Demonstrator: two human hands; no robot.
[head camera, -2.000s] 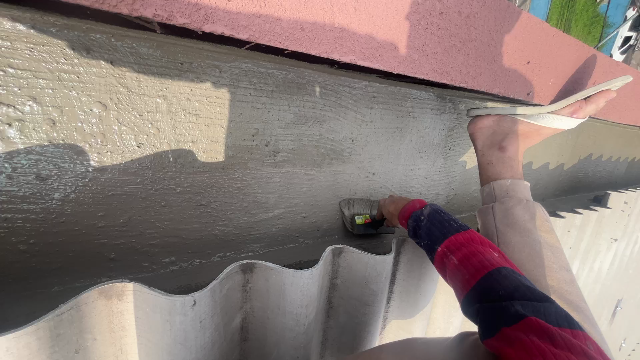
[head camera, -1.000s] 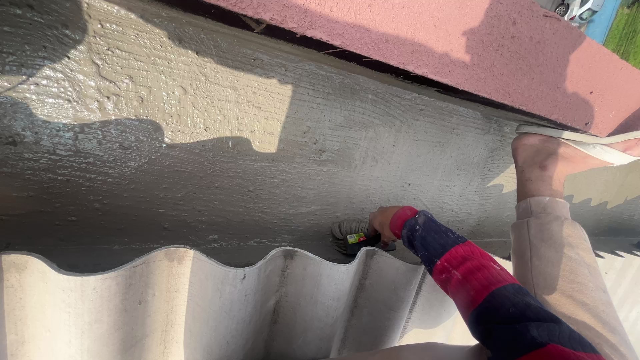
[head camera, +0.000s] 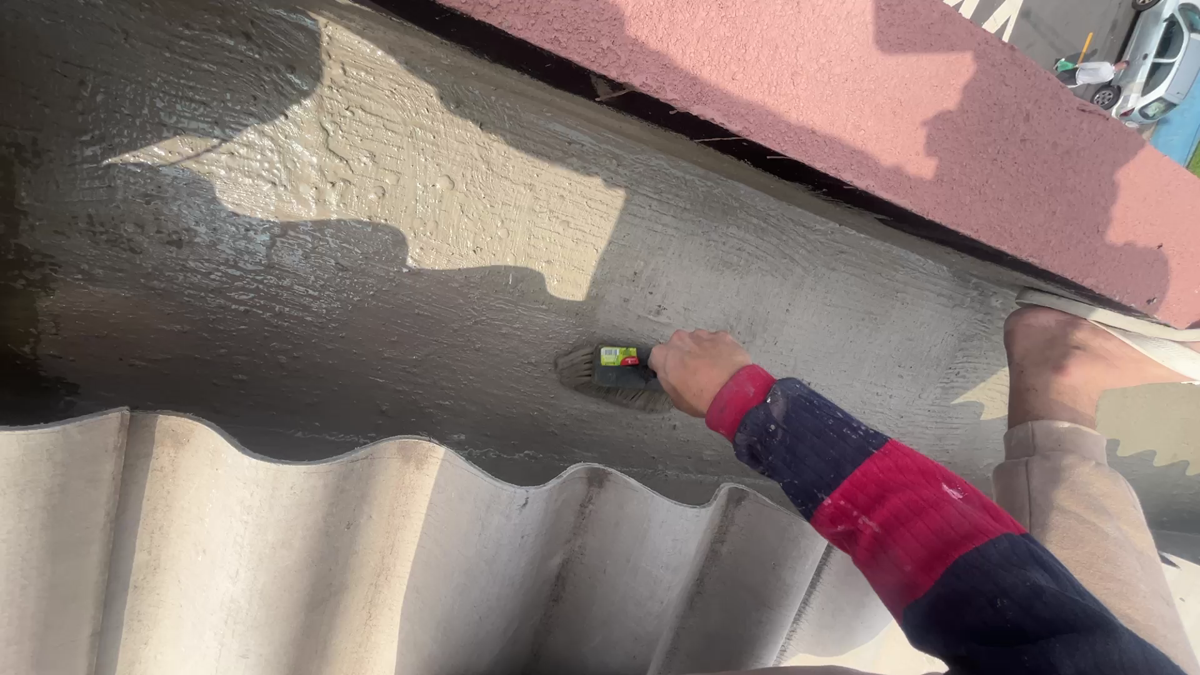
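Observation:
My right hand (head camera: 698, 370), in a red and dark blue striped sleeve, grips a wide brush (head camera: 623, 375) with a dark plastic body, a coloured label and grey bristles. The splayed bristles press on the grey, cement-like coating (head camera: 487, 337) of the channel between the pink wall top and the corrugated sheets. Ridged brush strokes mark this coating, and it shines wet towards the left. The brush stands a short way off the wavy sheet edge. My left hand is out of view.
Corrugated roof sheets (head camera: 309, 553) run along the bottom. A pink parapet (head camera: 844, 103) with a dark gap under its edge crosses the top. My foot in a pale flip-flop (head camera: 1106, 323) rests at the right. Far below are a person (head camera: 1092, 72) and a car (head camera: 1158, 61).
My right hand has moved the brush from close beside the corrugated sheet edge out onto the coated channel, still holding it. The view has shifted left along the channel.

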